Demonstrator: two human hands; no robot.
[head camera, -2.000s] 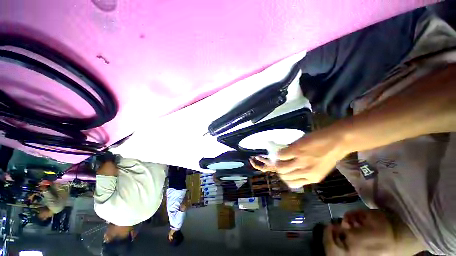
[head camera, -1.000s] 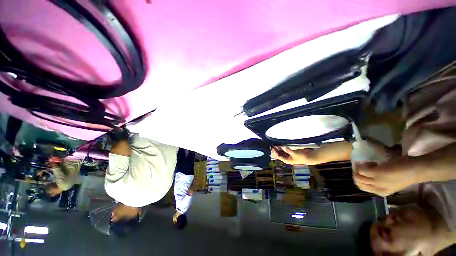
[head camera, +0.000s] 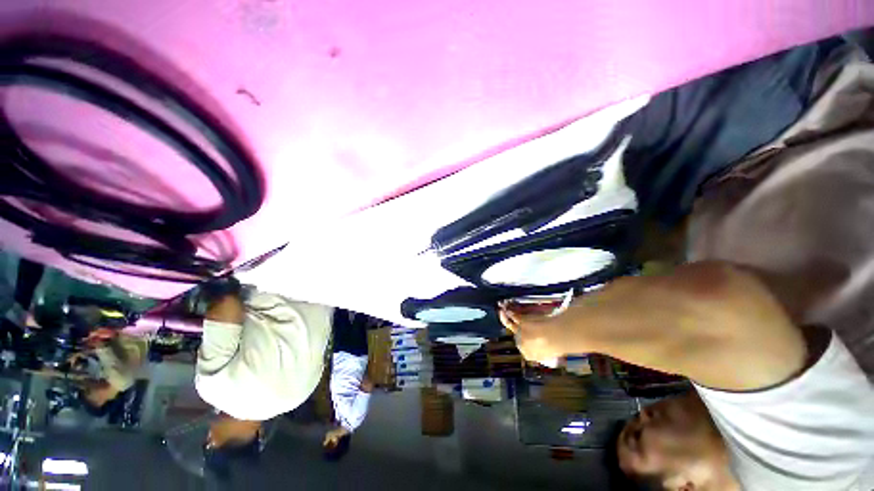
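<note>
Neither of my hands is in view. The picture is upside down. A pink surface (head camera: 412, 67) fills the upper part, with large loose black loops (head camera: 240, 177) on it at the left. Beside it, on a white sheet (head camera: 359, 240), lies a black frame (head camera: 460, 266) with a round opening that shows white. A long black ribbed object (head camera: 508, 219) lies along the frame. A second black frame (head camera: 417, 309) is farther along. Another person's hand (head camera: 541, 336) is by the first frame, with a thin white object at the fingers; its type is unclear.
The person (head camera: 661, 441) beside the frames is at the right, with a bare forearm stretched across. Another person in a pale top (head camera: 264, 355) is at the lower left, and one more stands behind. Stacked cartons (head camera: 436, 412) and shelving are in the background.
The view has shifted. The other person's forearm now reaches from the right to the frame. The white bottle held upright a second ago is no longer clearly visible.
</note>
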